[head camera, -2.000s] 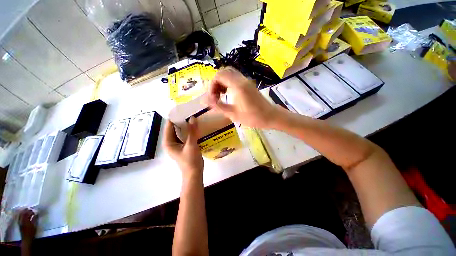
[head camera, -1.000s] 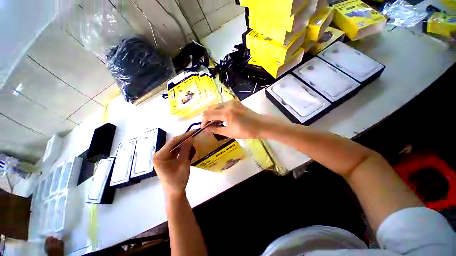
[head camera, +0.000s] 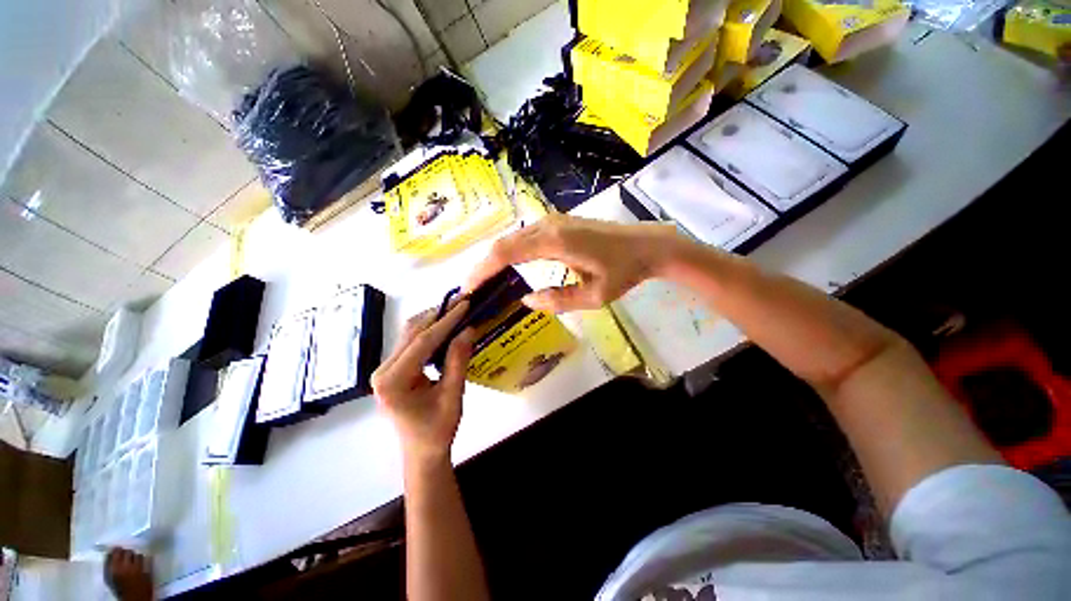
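A yellow printed carton with a black top band (head camera: 524, 350) stands on the bench in front of me, its dark top flap folded down over the opening. My left hand (head camera: 423, 382) holds the carton's left end, fingers on the top edge. My right hand (head camera: 576, 261) lies over the top from the right, fingertips on the flap and thumb at the front edge. A bit of black carry handle (head camera: 448, 302) shows by the left fingers. Fingers hide part of the top.
Flat yellow cartons (head camera: 451, 209) and a loose handle pile (head camera: 561, 147) lie behind. Finished cartons (head camera: 640, 73) are stacked at the back. White-topped inner boxes (head camera: 701, 202) stand right, more (head camera: 341, 343) left. White trays (head camera: 123, 452) and another person's hand (head camera: 127, 573) are far left.
The pale open flap seen earlier has come down, and the dark top now covers the carton. My right hand has moved over the top. The view has shifted slightly.
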